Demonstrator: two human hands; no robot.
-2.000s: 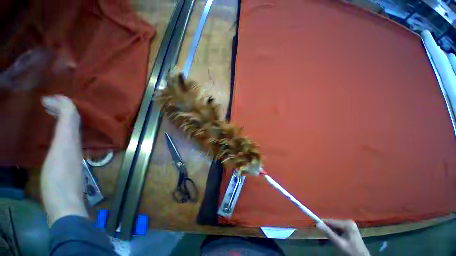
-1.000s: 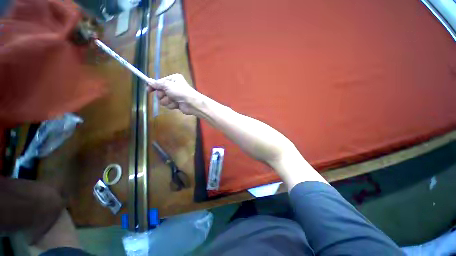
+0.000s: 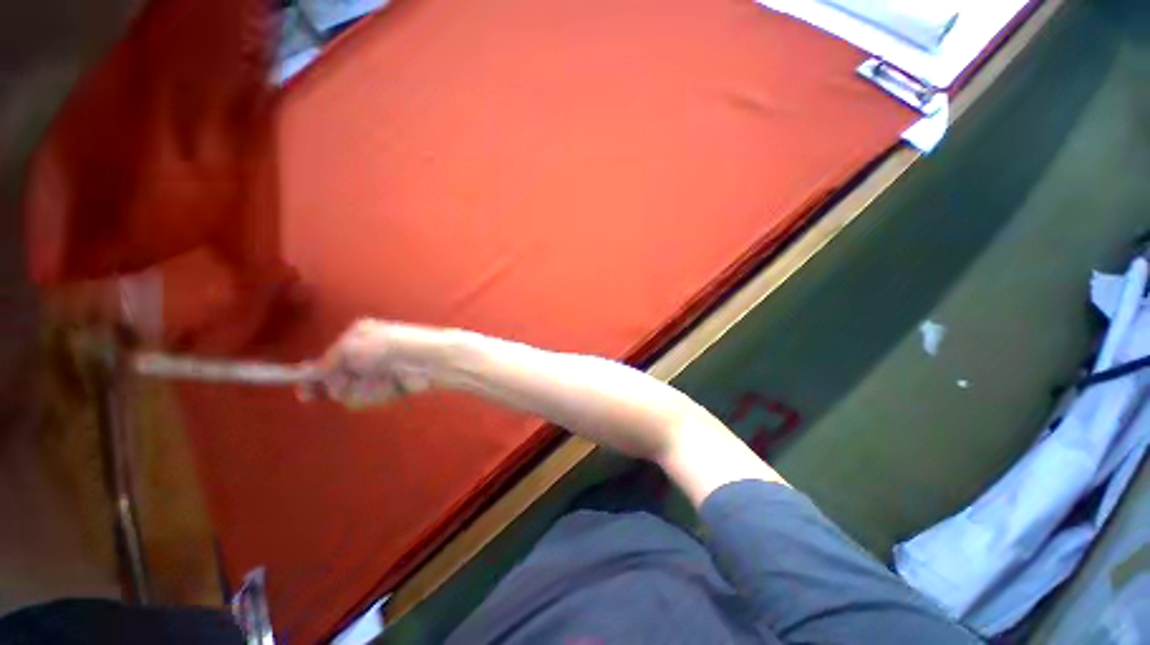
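Note:
My right hand (image 3: 372,363) is shut on the whitish handle of the feather duster (image 3: 221,369), above the near left part of the red fabric lay (image 3: 542,189). The duster points left; its feathers are blurred and partly hidden. A lifted, blurred piece of red fabric (image 3: 164,151) hangs at the upper left, above the duster. My left hand cannot be made out; only a dark sleeve shows at the bottom left, and a brownish blur fills the left edge.
A metal rail (image 3: 126,517) crosses bare wood at left. Metal weights sit at the lay's near left (image 3: 254,607) and far right (image 3: 898,83) corners. White paper (image 3: 883,19) lies beyond. The wooden table edge (image 3: 757,292) runs diagonally above green floor. Pale bundled material (image 3: 1009,542) lies at right.
The view has swung right along the table. My right hand still holds the duster, which now points level left instead of up-left. The loose red fabric at left now hangs over the lay's left side.

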